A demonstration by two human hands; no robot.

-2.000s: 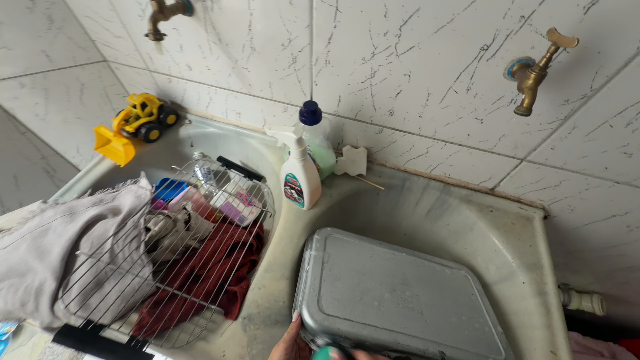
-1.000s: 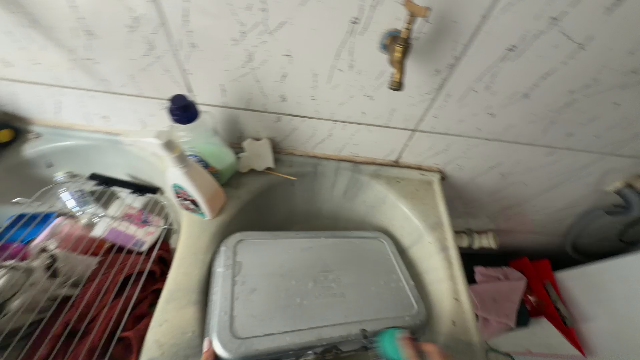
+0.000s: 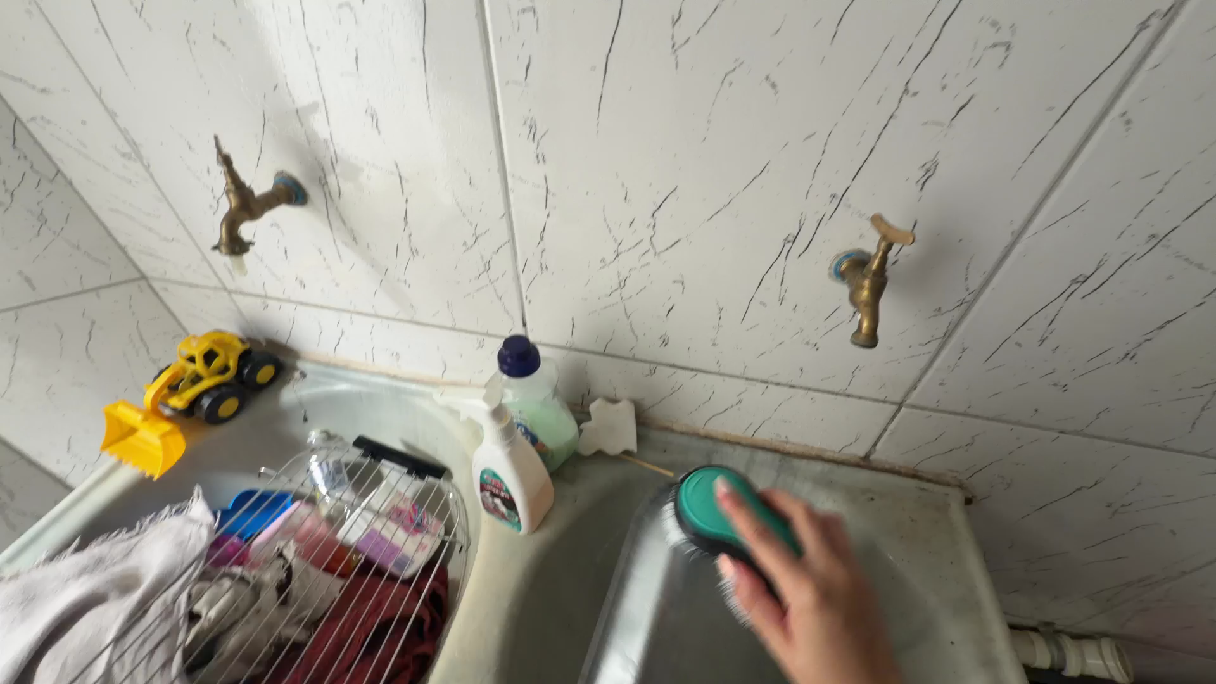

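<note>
My right hand (image 3: 807, 570) grips a green scrubbing brush (image 3: 727, 513) with pale bristles, against the far upper edge of a grey metal pan (image 3: 655, 608). The pan is tilted up in the right basin of a laundry sink (image 3: 532, 608), its lower part cut off by the frame. My left hand is out of view. Left of the pan, on the divider, stand a white spray bottle (image 3: 508, 465) and a clear bottle of green liquid (image 3: 541, 408) with a dark blue cap.
Two brass taps (image 3: 864, 294) (image 3: 247, 204) stick out from the tiled wall. A wire rack (image 3: 380, 560) lies over cloths and packages in the left basin, beside a grey towel (image 3: 104, 608). A yellow toy loader (image 3: 195, 389) sits on the back left rim. White pipe fittings (image 3: 1073, 651) are at lower right.
The brush in my right hand has moved from the pan's near edge to its far edge. The pan, flatter before, is now tilted. My left hand has gone out of view.
</note>
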